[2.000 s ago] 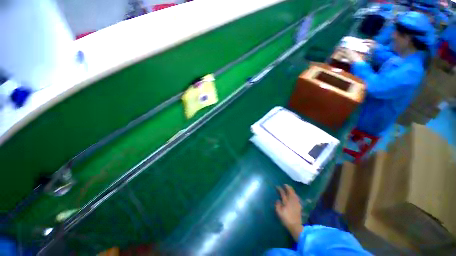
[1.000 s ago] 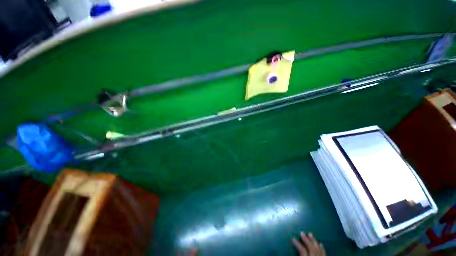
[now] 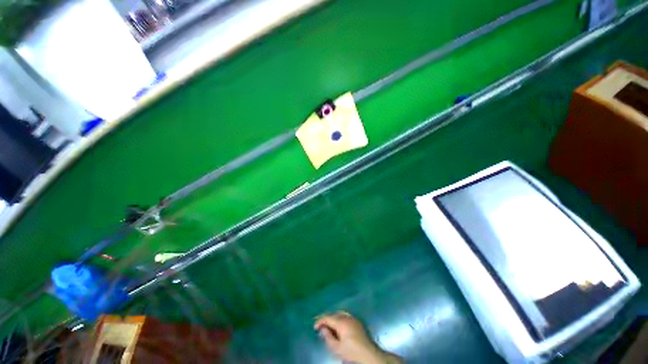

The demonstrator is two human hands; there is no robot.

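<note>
A white-edged stack of panels and separators (image 3: 465,281) lies on the dark-green bench at the right. The glossy, dark-bordered LCD panel (image 3: 522,234) on top reflects bright light. My right hand (image 3: 344,336) is at the bottom centre, left of the stack and apart from it, with its forearm running to the lower right. Its fingers are loosely curled; no held thing shows, and the palm side is hidden. A stack of wooden frames (image 3: 174,343) stands at the lower left, cut off by the bottom edge. My left hand is out of the picture.
Another stack of wooden frames (image 3: 604,153) stands behind the panel stack at the right edge. A yellow card (image 3: 332,138) is clipped on the green back panel. A metal fitting (image 3: 149,220) and a blue plastic bag (image 3: 89,290) hang at the rail on the left.
The view has turned and tilted. My right hand has moved left, away from the panel stack, and its spread fingers have curled. The fingers at the bottom, left of centre, have left the picture.
</note>
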